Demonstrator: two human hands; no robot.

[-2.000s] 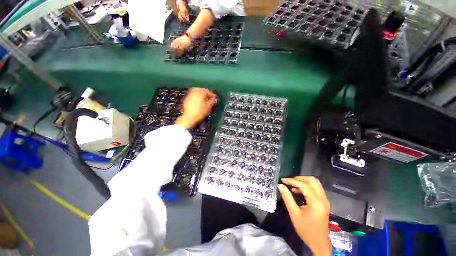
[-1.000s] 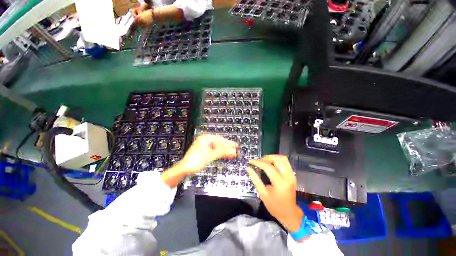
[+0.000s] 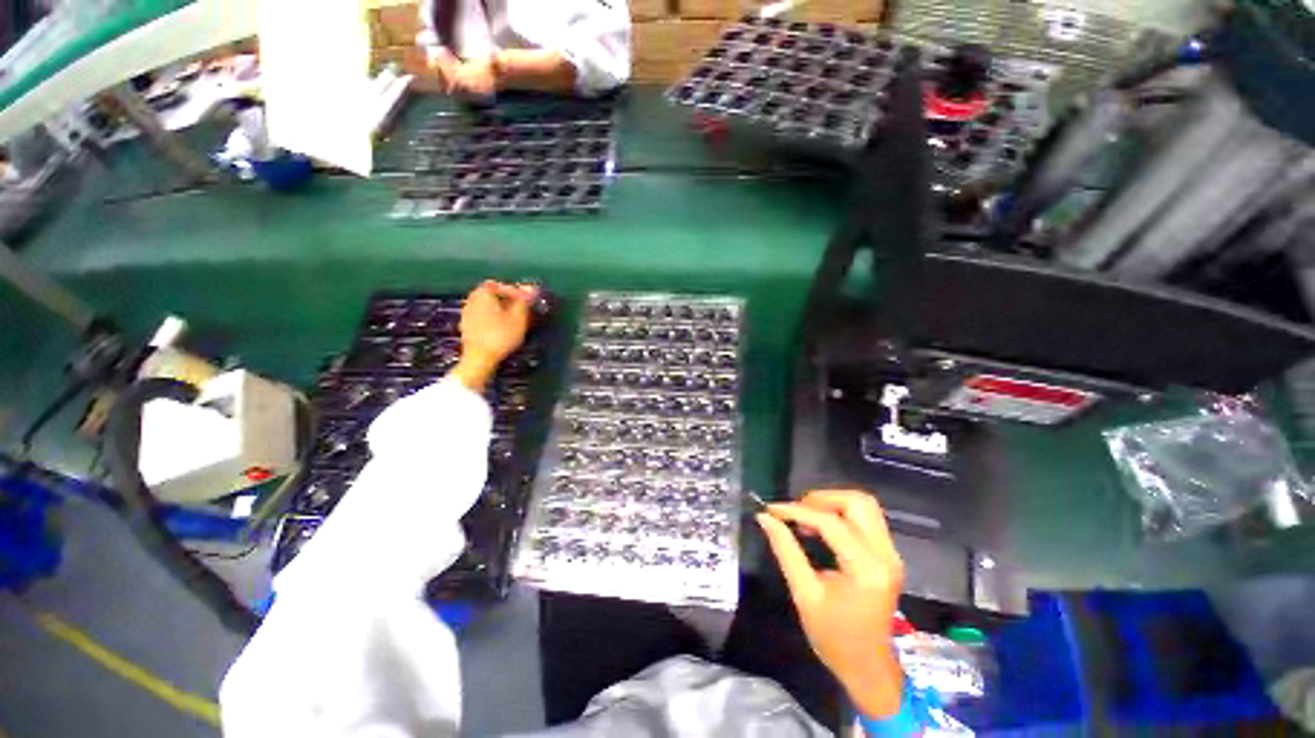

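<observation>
My left hand (image 3: 495, 329) is at the far right corner of the black tray (image 3: 335, 476), fingertips together over its pockets; whether they hold a part is too small to tell. The clear tray (image 3: 630, 418), filled with small round-centred parts, lies right of the black tray. My right hand (image 3: 839, 570) is just right of the clear tray's near end. Its thumb and forefinger pinch a tiny thin item (image 3: 759, 500), too small to identify.
The black benchtop machine (image 3: 909, 505) with a white fixture (image 3: 909, 431) stands right of the trays. A clear bag (image 3: 1204, 469) lies beyond it. A cream box (image 3: 224, 440) and black hose (image 3: 159, 526) are at left. Another person's hands (image 3: 469, 75) are across the bench.
My left hand has moved from over the clear tray, close to my right hand, away to the black tray's far right corner. My right hand stays near the clear tray's right edge. The view has shifted slightly.
</observation>
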